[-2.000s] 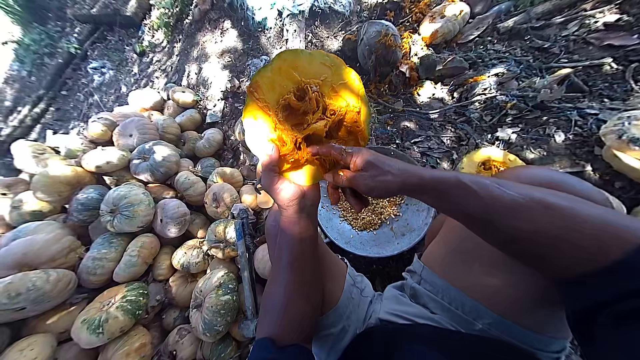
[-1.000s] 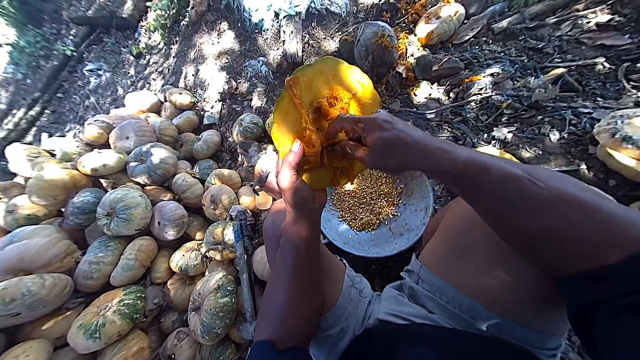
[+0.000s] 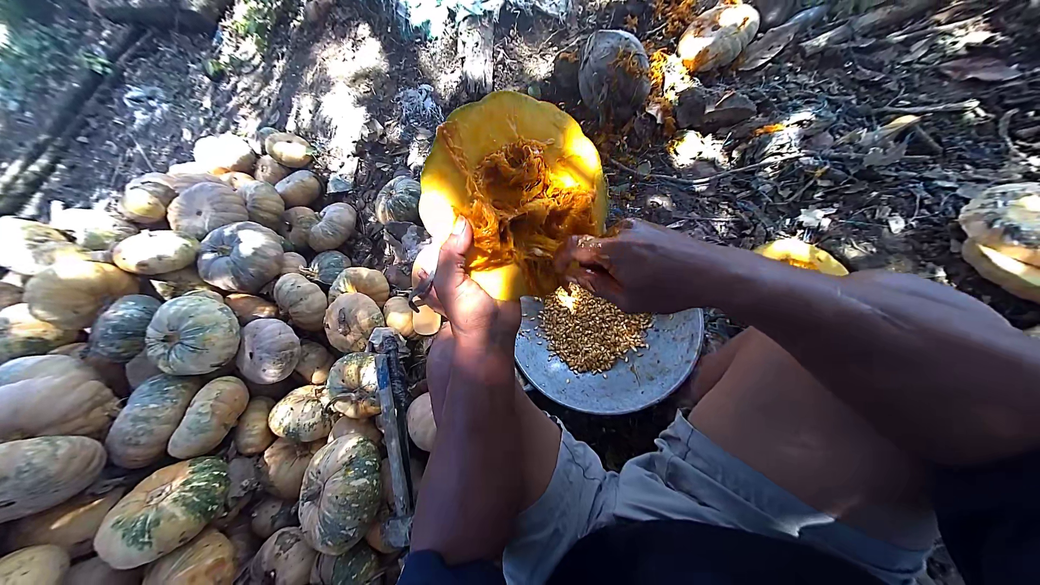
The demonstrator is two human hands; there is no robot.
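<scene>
My left hand (image 3: 471,296) grips the lower left rim of a cut pumpkin half (image 3: 524,187), its orange stringy inside facing me, thumb over the edge. The fingers of my right hand (image 3: 621,264) are bent at the lower right of the pulp; whether they pinch any pulp or seeds cannot be told. Below both hands, a round metal basin (image 3: 609,398) holds a heap of pale pumpkin seeds (image 3: 593,329). The basin lies between my legs, partly hidden by the pumpkin and my right hand.
A large pile of whole pumpkins (image 3: 195,333) covers the left side. A long blue-and-grey tool (image 3: 394,439) leans on it beside my left forearm. Another cut pumpkin piece (image 3: 800,255) lies beyond my right forearm. Pumpkins (image 3: 1007,236) sit at far right; a dark round husk (image 3: 614,75) lies ahead.
The pumpkin half has tilted back to face me more than one second ago. My right hand has moved from the middle of the pulp toward its lower right edge.
</scene>
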